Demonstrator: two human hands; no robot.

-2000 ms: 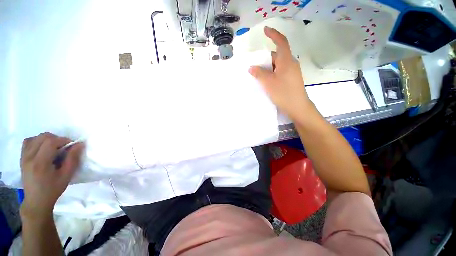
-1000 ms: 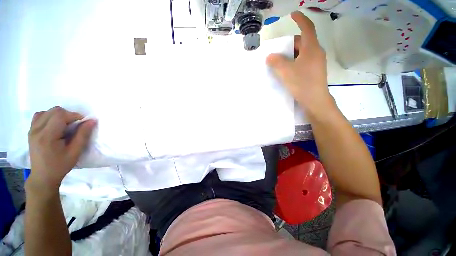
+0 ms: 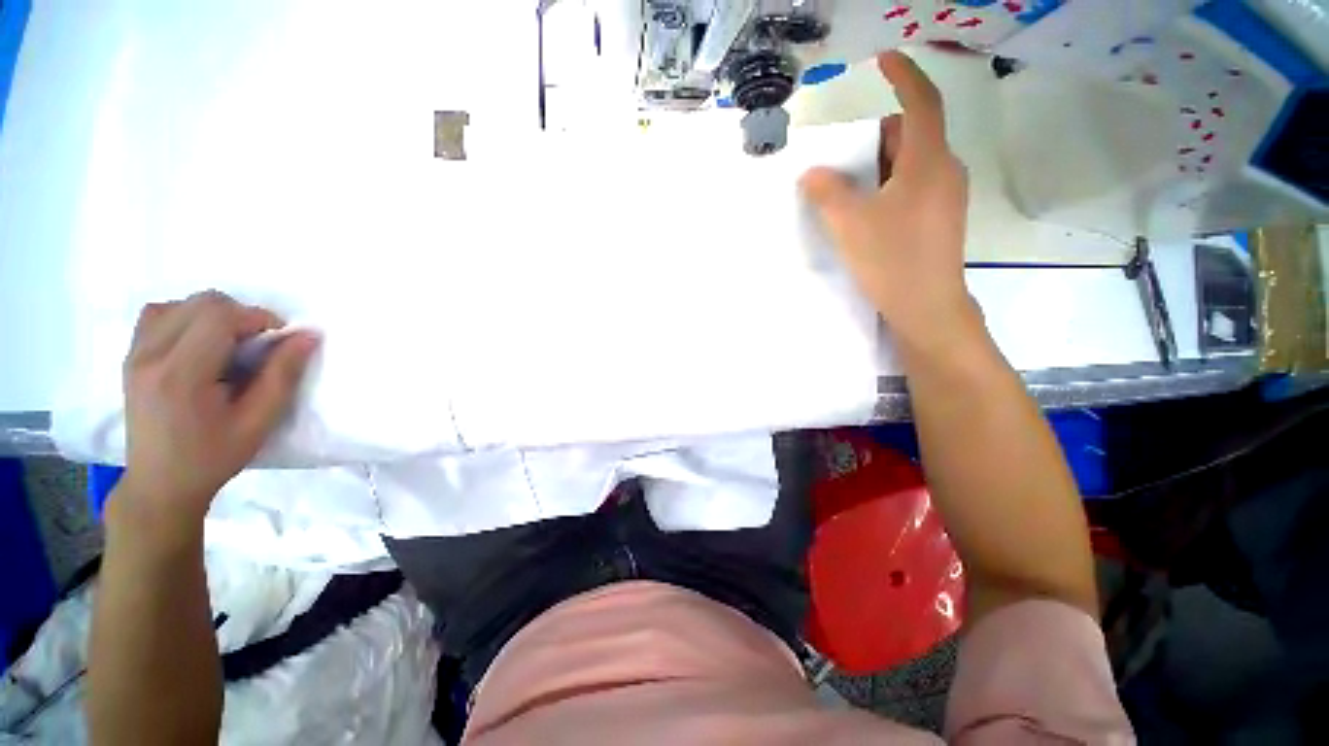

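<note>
A large white fabric panel (image 3: pixel 627 277) lies flat on the table and hangs over its front edge, with thin dark lines near the hanging part. My left hand (image 3: pixel 219 382) grips the panel's left part between thumb and fingers. My right hand (image 3: pixel 901 219) rests at the panel's right edge, thumb on top and index finger stretched forward; its other fingers are mostly hidden. The sewing machine's presser foot area (image 3: pixel 678 91) is at the panel's far edge; the needle is too small to tell. A dark round knob with grey tip (image 3: pixel 764 114) stands beside it.
The machine head (image 3: pixel 1108 131) spans the upper right. A slim dark metal tool (image 3: pixel 1153 299), a small dark tray (image 3: pixel 1224 299) and brown tape (image 3: pixel 1291 299) lie at right. A red stool (image 3: pixel 886 576) is below the table edge. White fabric (image 3: pixel 321 678) is heaped at lower left.
The whole view has shifted, so table and machine sit further right in the picture. Both hands keep their hold on the panel, whose far edge stays by the presser foot area.
</note>
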